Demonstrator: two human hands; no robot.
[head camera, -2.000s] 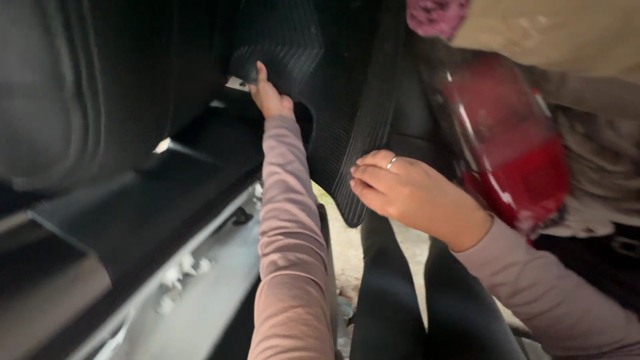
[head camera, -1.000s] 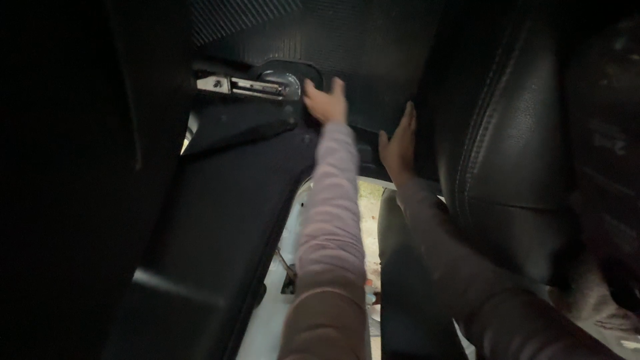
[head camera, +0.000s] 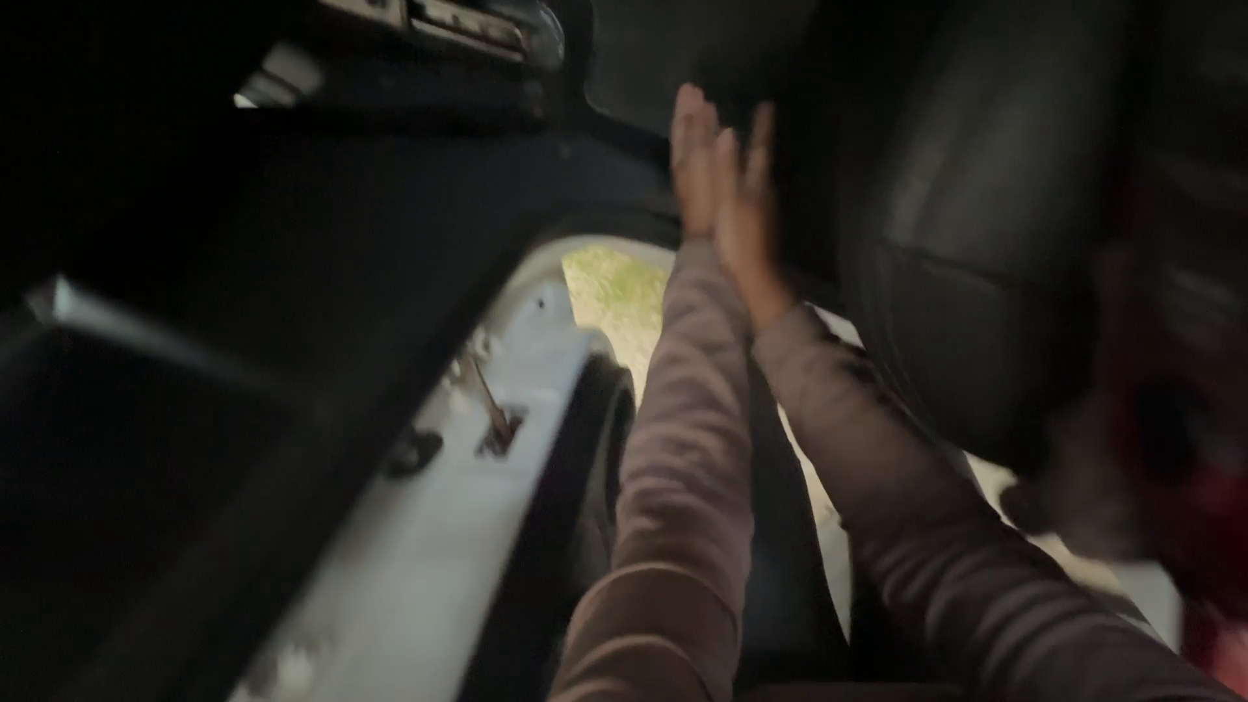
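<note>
My left hand (head camera: 694, 166) and my right hand (head camera: 751, 210) are side by side at the upper middle of the head view, palms toward each other and touching or nearly so. Nothing shows between them. Both lie over the dark car floor mat (head camera: 682, 49), beside its lower edge; whether they press on it cannot be told. The fingers of my right hand are partly apart and blurred; those of my left look straight. A metal seat rail (head camera: 468, 27) lies up and to the left of my hands.
A black leather-like car seat (head camera: 975, 263) stands close on the right. The white door sill (head camera: 448, 526) with a dark latch opening (head camera: 501, 434) runs along the lower left. Grassy ground (head camera: 616, 283) shows through the door opening. Something red (head camera: 1150, 419) is at the far right.
My hands, apart in both earlier frames, are now together. Two seconds ago my right hand was at the edge of the ribbed mat. The view has shifted a lot.
</note>
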